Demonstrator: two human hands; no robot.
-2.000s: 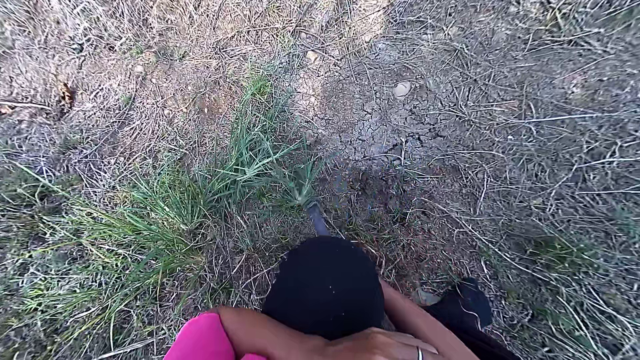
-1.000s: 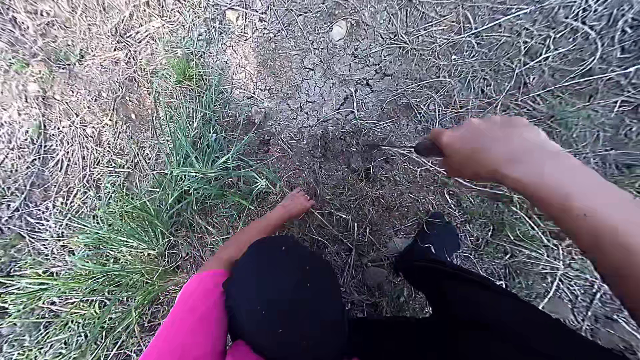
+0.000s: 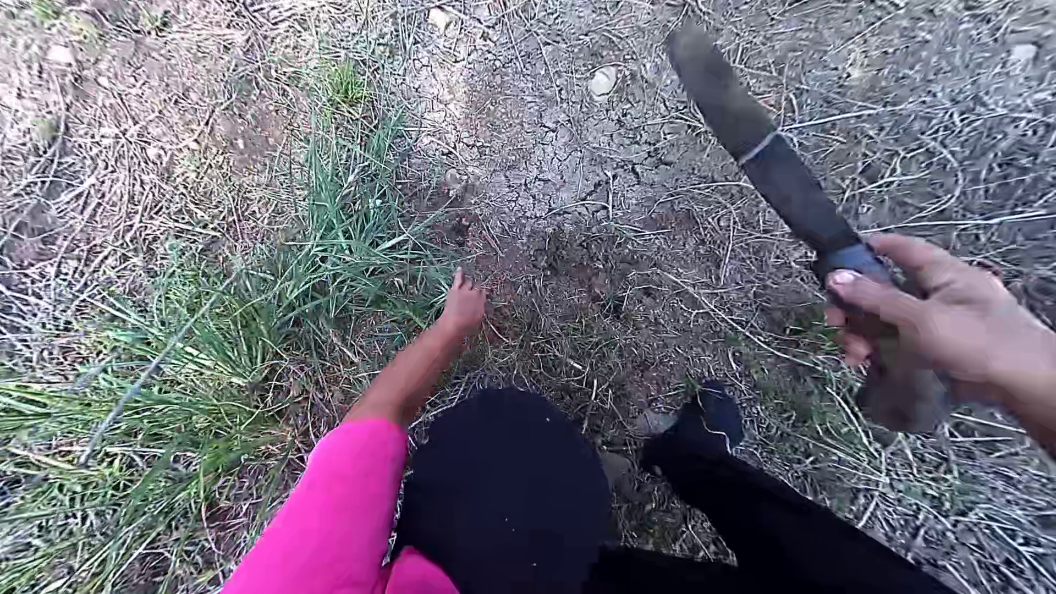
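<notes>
At the right, my right hand (image 3: 924, 313) is closed around the handle of a machete (image 3: 792, 181), raised above the ground. Its dark, dirty blade points to the upper left, and a pale stem lies across the middle of it. My left hand (image 3: 466, 305) is low at the right edge of a clump of green grass (image 3: 355, 214), its fingers near the blades. Whether those fingers pinch any grass cannot be made out.
Dry stems and straw cover much of the ground. Cracked bare soil (image 3: 544, 165) with a pale stone (image 3: 603, 81) lies ahead. More green grass (image 3: 198, 363) grows at the left. My black-clad knee (image 3: 507, 487) and dark shoe (image 3: 714, 417) are at the bottom.
Two seconds ago my hands were together near my knee, and the blade showed beyond it. They have since come apart; the right has lifted the machete, and the left has reached out towards the grass.
</notes>
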